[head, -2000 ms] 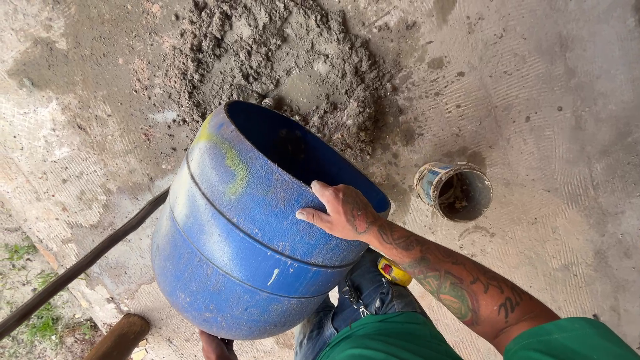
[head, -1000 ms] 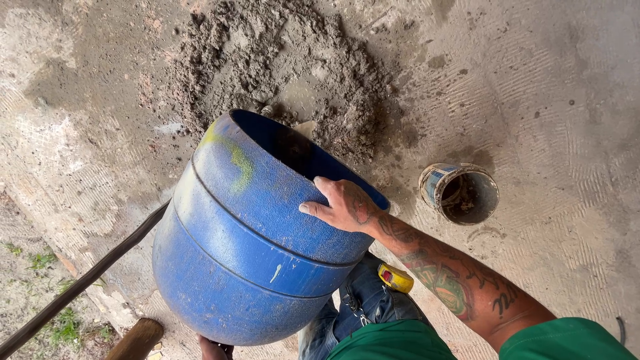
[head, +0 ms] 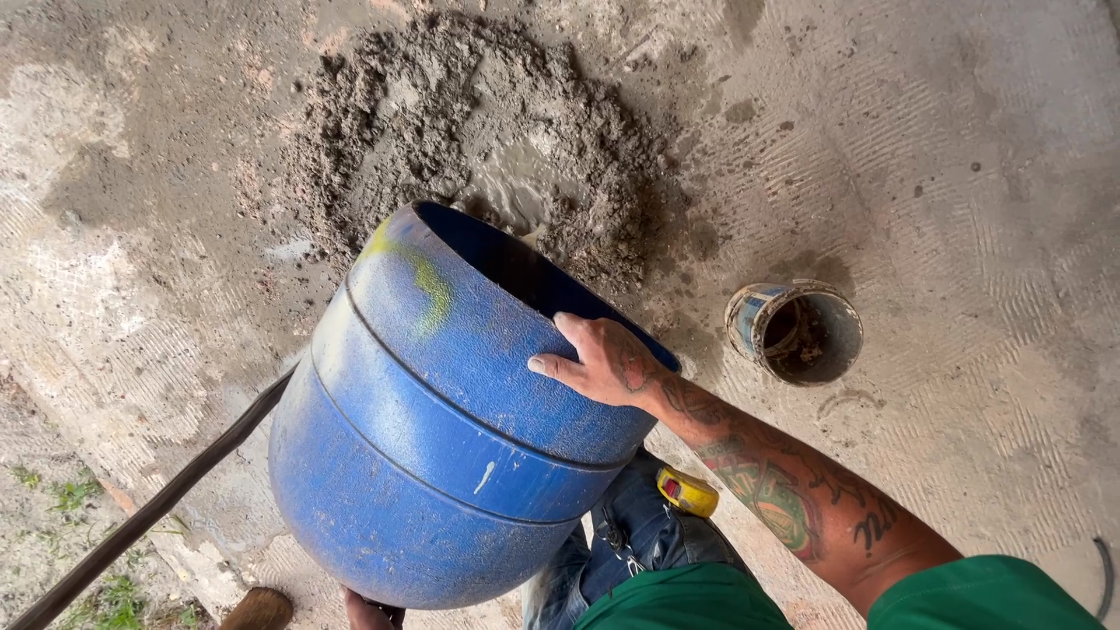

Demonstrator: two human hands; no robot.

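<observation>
A large blue plastic drum (head: 455, 411) is tilted with its mouth toward a heap of wet mortar (head: 490, 131) on the concrete floor. My right hand (head: 604, 359) grips the drum's rim, thumb outside and fingers hooked over the edge. At the bottom edge of the view, my left hand (head: 367, 611) holds the drum's base from beneath, mostly hidden by it. Water lies in the hollow of the mortar just beyond the mouth. The drum's inside is dark.
To the right stands a mortar-stained bucket (head: 809, 337). A long dark handle (head: 157, 507) slants in from the lower left and passes behind the drum. A brown rounded object (head: 258, 610) lies near the bottom edge. A yellow tape measure (head: 687, 492) is clipped at my waist.
Water shows in the mortar's hollow more plainly than before. Both hands keep their places on the tilted drum.
</observation>
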